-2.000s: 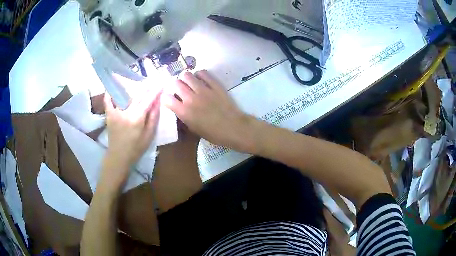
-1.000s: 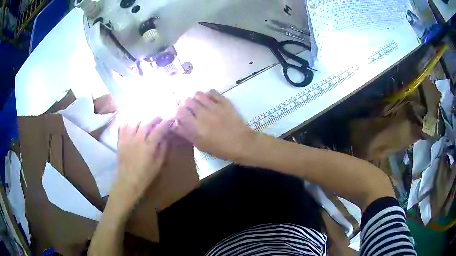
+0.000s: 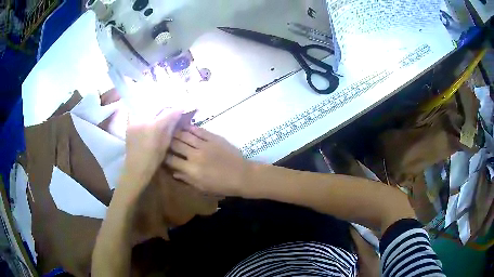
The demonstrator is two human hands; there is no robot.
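Observation:
Brown cut panels (image 3: 49, 216) with white cut panels (image 3: 76, 192) on them lie at the left, from the table down to the lap. My left hand (image 3: 149, 143) lies on the cloth just below the needle area, its fingertips near the lamp's glare. My right hand (image 3: 208, 162) grips a brown panel (image 3: 181, 203) beside my left hand, its fingers bent over the cloth. The needle area (image 3: 176, 67) of the off-white sewing machine (image 3: 189, 16) is washed out by light. The cloth edge under the glare cannot be made out.
Black shears (image 3: 271, 40) lie right of the machine, with thin metal tools (image 3: 309, 32) and a printed sheet (image 3: 384, 27) beyond. A ruler tape (image 3: 336, 103) runs along the table's front edge. At the right are a yellow rail (image 3: 455, 86) and hanging brown and white bundles (image 3: 460, 178).
My right hand has moved down and left, off the table beside the needle, drawing the brown panel into folds. My left hand has shifted slightly; the white piece between the hands no longer shows.

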